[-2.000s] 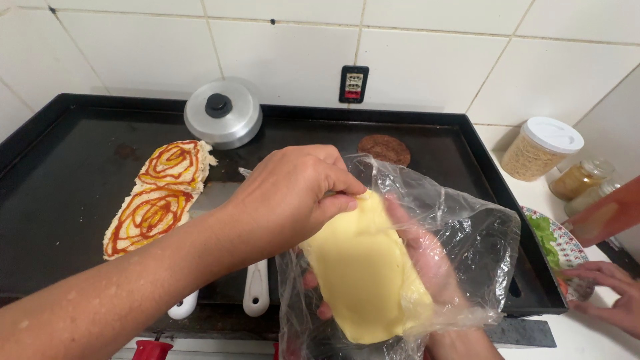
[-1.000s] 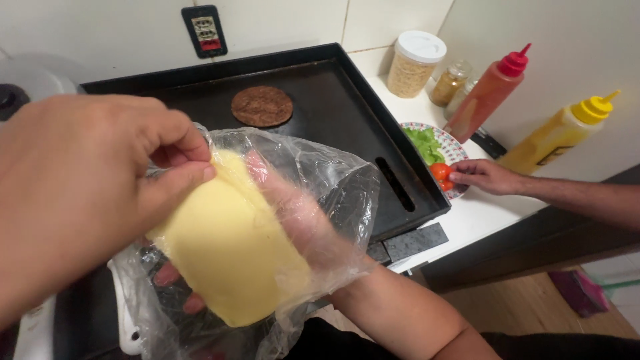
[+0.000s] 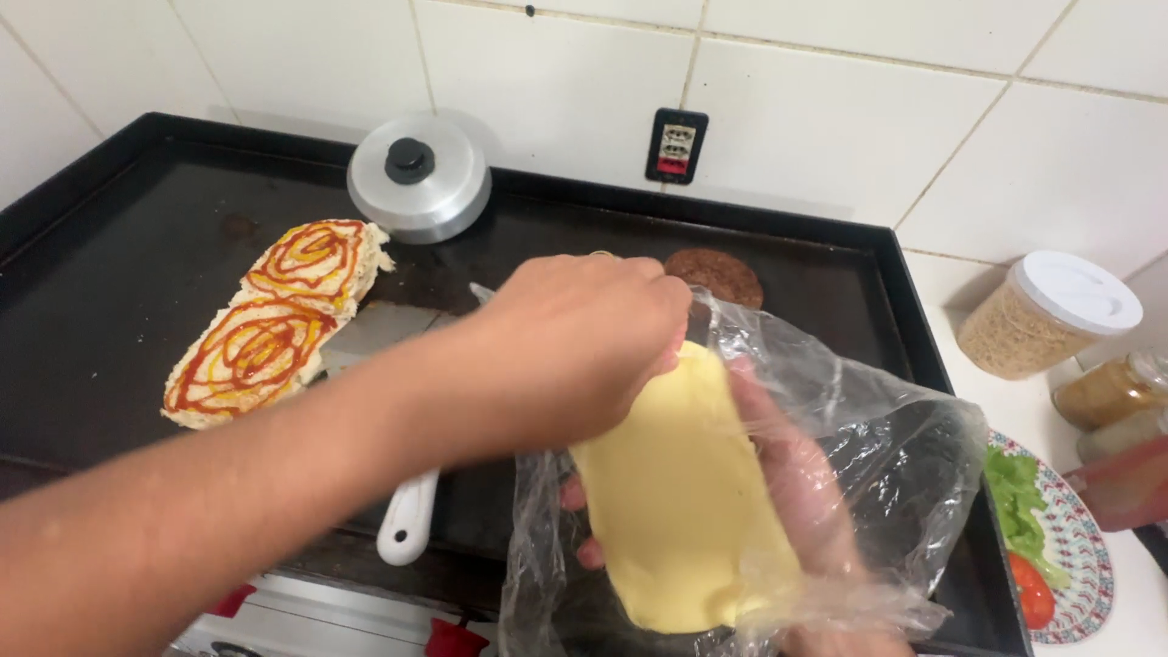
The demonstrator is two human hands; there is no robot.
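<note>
My left hand (image 3: 584, 342) reaches across from the left, its fingertips pinched at the top edge of the yellow cheese slices (image 3: 684, 493). From below, my right hand (image 3: 794, 474) holds the cheese, its palm and fingers seen around both sides through a clear plastic bag (image 3: 867, 438). Behind my hands a round brown burger patty (image 3: 716, 276) lies on the black griddle (image 3: 119, 338), partly covered by the bag. Two bread halves (image 3: 265, 319) with red and yellow sauce swirls lie to the left. A spatula with a white handle (image 3: 407, 520) rests near them.
An aluminum lid (image 3: 420, 182) with a black knob stands at the griddle's back edge. To the right are a lidded tub (image 3: 1040, 319), a glass jar (image 3: 1109, 388), a red bottle (image 3: 1127, 484), and a patterned plate (image 3: 1081, 557) with lettuce (image 3: 1017, 493) and tomato (image 3: 1031, 593).
The view swung right and then back left. The other person's hand, at the tomato a second ago, is out of view. My hands still hold the cheese and bag.
</note>
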